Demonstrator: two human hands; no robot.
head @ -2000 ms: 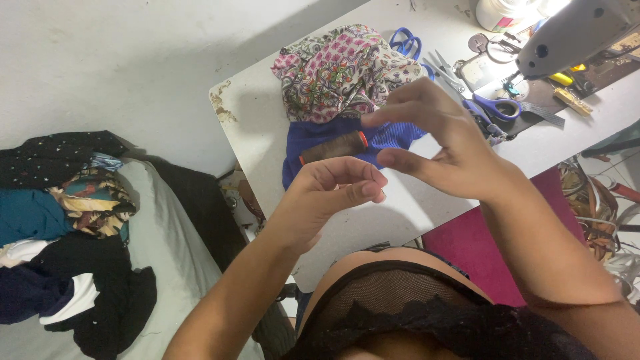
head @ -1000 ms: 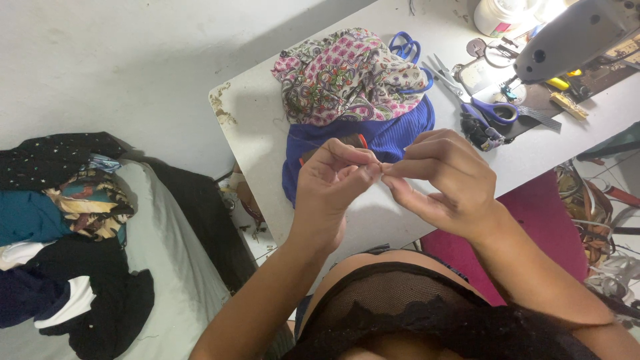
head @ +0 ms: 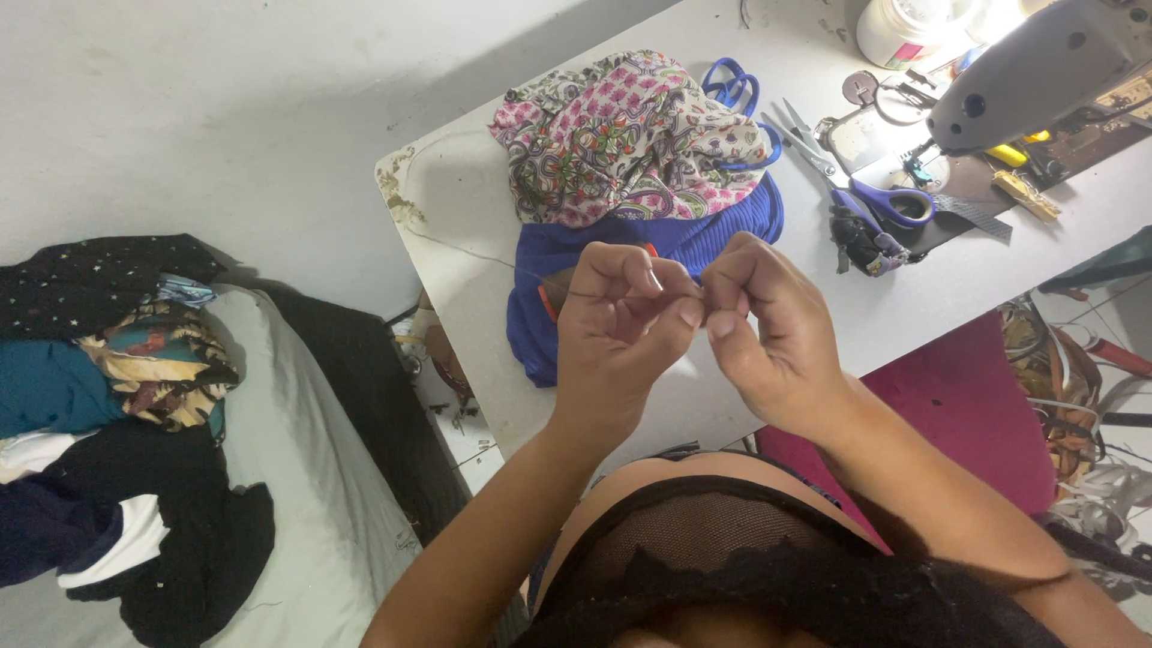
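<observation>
My left hand (head: 621, 333) and my right hand (head: 769, 328) meet at the fingertips above the front part of the table, pinching a thin thread (head: 468, 252). The thread trails left from my left hand and curves over the table corner. Whether a needle is between the fingertips is too small to tell. Behind my left hand, a dark thread spool with orange ends (head: 547, 304) lies mostly hidden on folded blue ribbed fabric (head: 531, 346). Floral printed fabric (head: 621, 144) is bunched over the back of the blue fabric, beside blue straps (head: 733, 85).
The white table (head: 450, 193) holds scissors with blue-purple handles (head: 891, 205), a sewing machine (head: 1026, 81), a white tub (head: 900, 31) and a wooden clip (head: 1026, 196) at right. Clothes (head: 171, 513) lie on a covered surface at left. A magenta seat (head: 963, 423) is below the table.
Two seconds ago my hands were apart, with the right one raised and spread. They have come together at the fingertips and stay joined. The spool, more exposed then, is now largely covered by my left hand.
</observation>
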